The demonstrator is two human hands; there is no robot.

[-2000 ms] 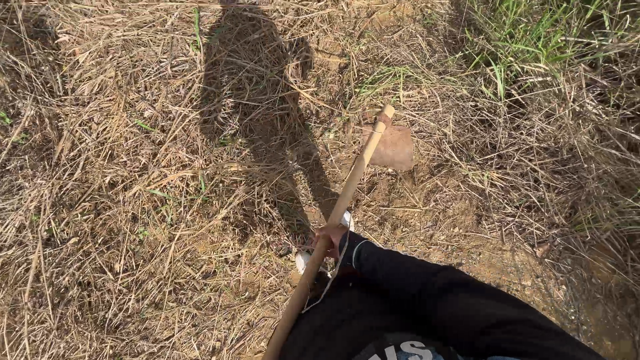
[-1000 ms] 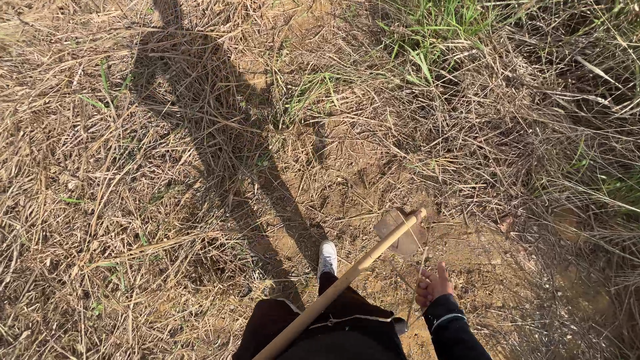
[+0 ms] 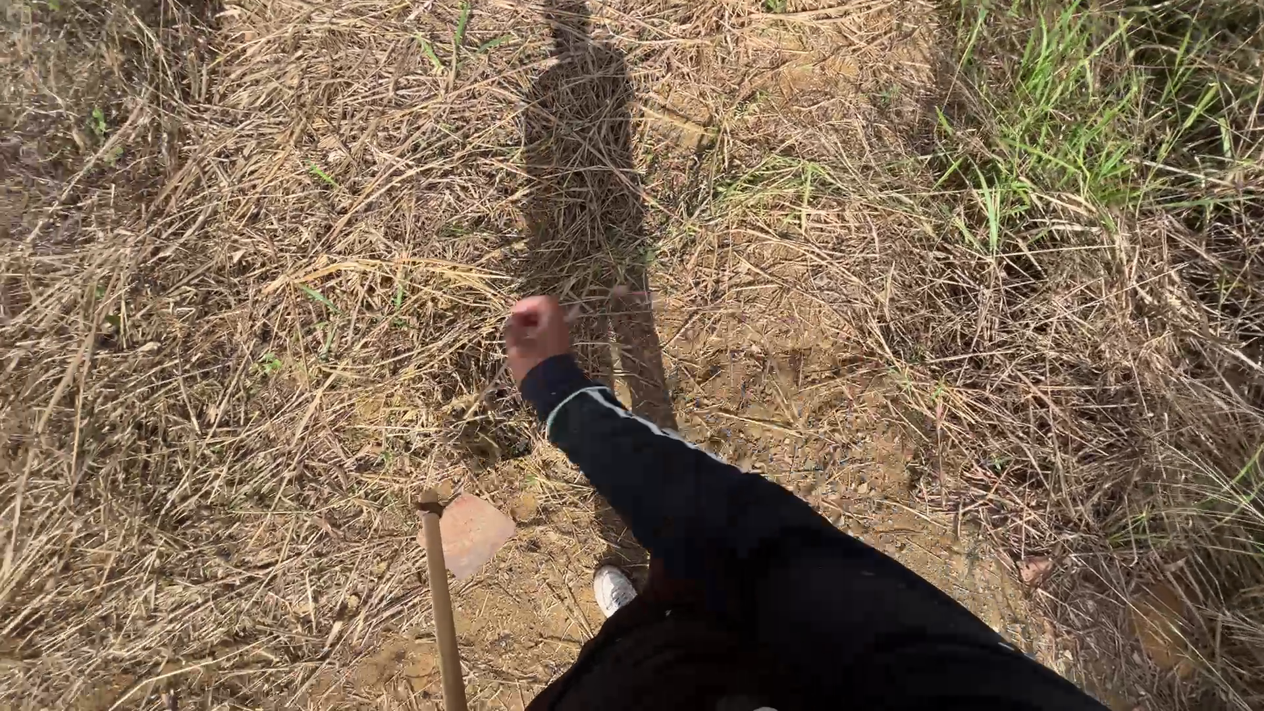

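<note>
My right hand (image 3: 536, 339), in a dark sleeve with a pale cuff line, reaches across in front of me above the dry grass. Its fingers look curled but are blurred, and a thin blurred streak lies to their right; whether they hold anything is unclear. Below and left of it is a hoe (image 3: 444, 602) with a long wooden handle and a flat, reddish-brown blade. The handle runs out of the bottom edge of the view. My left hand is out of sight.
Dry cut grass (image 3: 247, 395) covers the ground around bare soil (image 3: 790, 395). Green grass (image 3: 1076, 128) grows at the upper right. A white shoe (image 3: 613, 590) shows under me, and a shadow stretches ahead. A reddish stone (image 3: 1035, 570) lies at the right.
My right hand was by the handle, then apart from it on the right with its fingers spread; now it is across to the left and farther forward. The hoe has shifted to my left side.
</note>
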